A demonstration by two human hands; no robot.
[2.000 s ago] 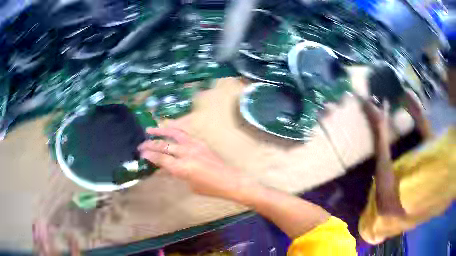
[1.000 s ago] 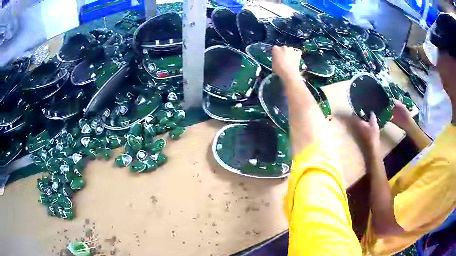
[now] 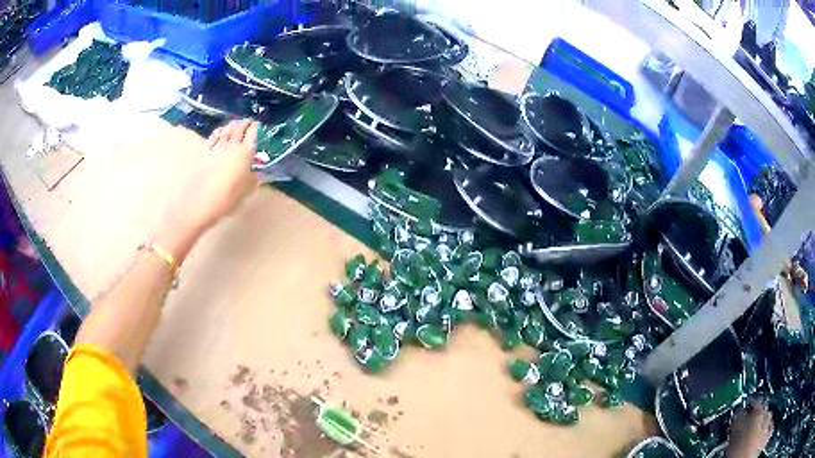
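Observation:
My left hand (image 3: 231, 165), with a yellow sleeve and a wrist band, reaches across the bench at the left. It grips the near end of a tilted green car body shell (image 3: 299, 130) beside the stacked shells; its thumb is hidden. A part of a hand (image 3: 749, 429) shows beside shells at the lower right edge. It seems to be my right hand, but it is dark and cut off, and its grip is unclear. A small pale green cup (image 3: 340, 426) stands on brown stains at the bottom, with a thin white stick across it. Small green parts (image 3: 429, 291) lie in a loose heap.
Stacked shells (image 3: 500, 134) cover the far side. A grey metal post (image 3: 742, 286) slants at the right. A white bag (image 3: 134, 85) of green parts lies at the far left, near a blue crate (image 3: 214, 34). Another blue crate with shells is at the lower left.
The view has swung left. My left arm now reaches to a shell at the far left. My right arm, stretched across the stack before, no longer shows in full.

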